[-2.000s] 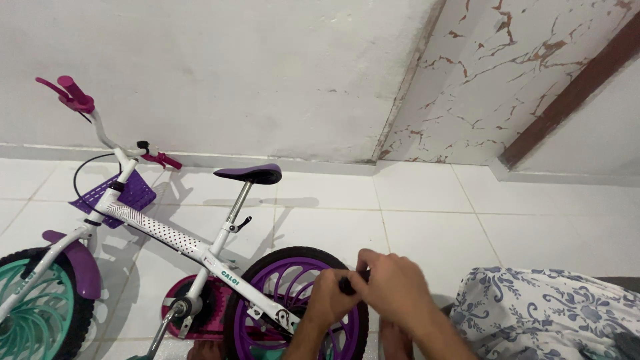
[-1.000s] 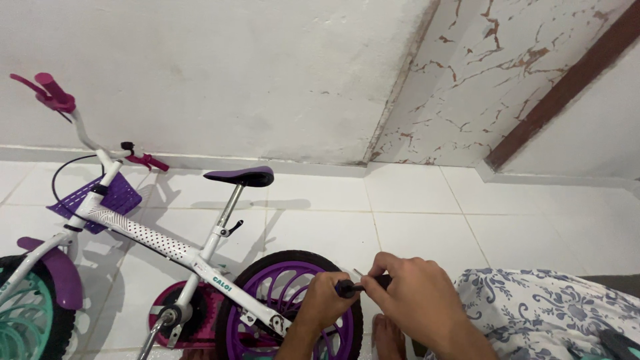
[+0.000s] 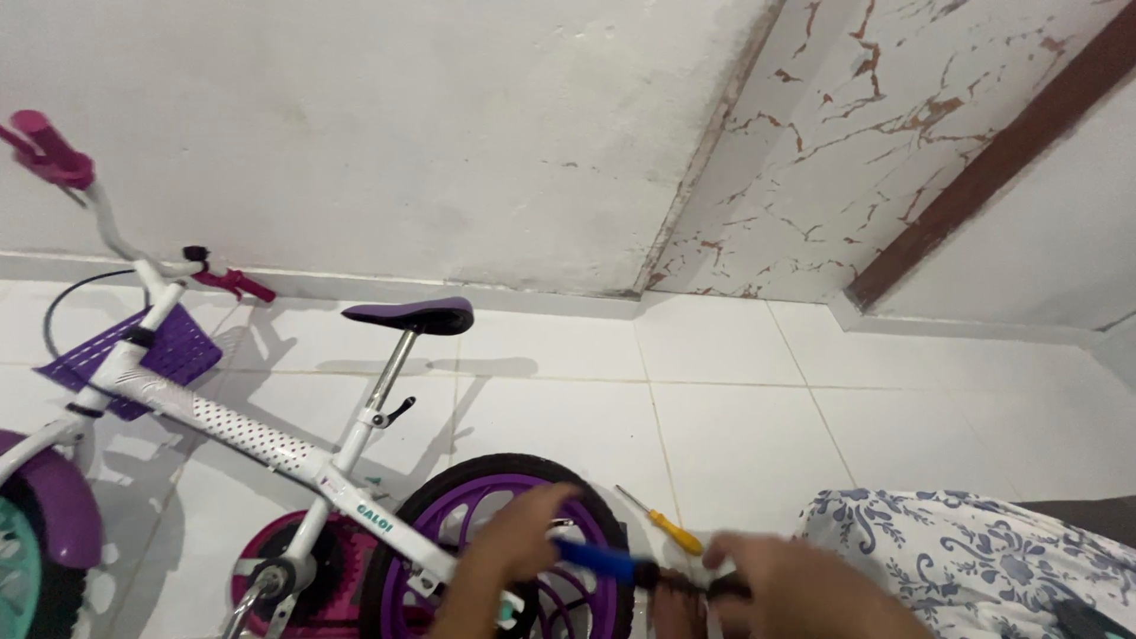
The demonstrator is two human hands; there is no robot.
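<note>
My left hand is blurred over the rear wheel of a child's bicycle and holds a blue cylinder with a black end, which looks like a hand pump. To the right, my right hand has its fingers around a dark piece; blur hides its shape and whether it joins the cylinder. The white bicycle frame carries a purple and black saddle and a pink chain guard. On the floor between the hands and the wall lies a screwdriver with a yellow handle.
A purple basket, pink handlebar grips and a purple front mudguard are at the left. Behind stands a white wall. Patterned cloth lies at the lower right, and a bare foot is below the hands.
My hands, close together on a dark object before, are now farther apart. The blue cylinder and the yellow-handled screwdriver now show plainly.
</note>
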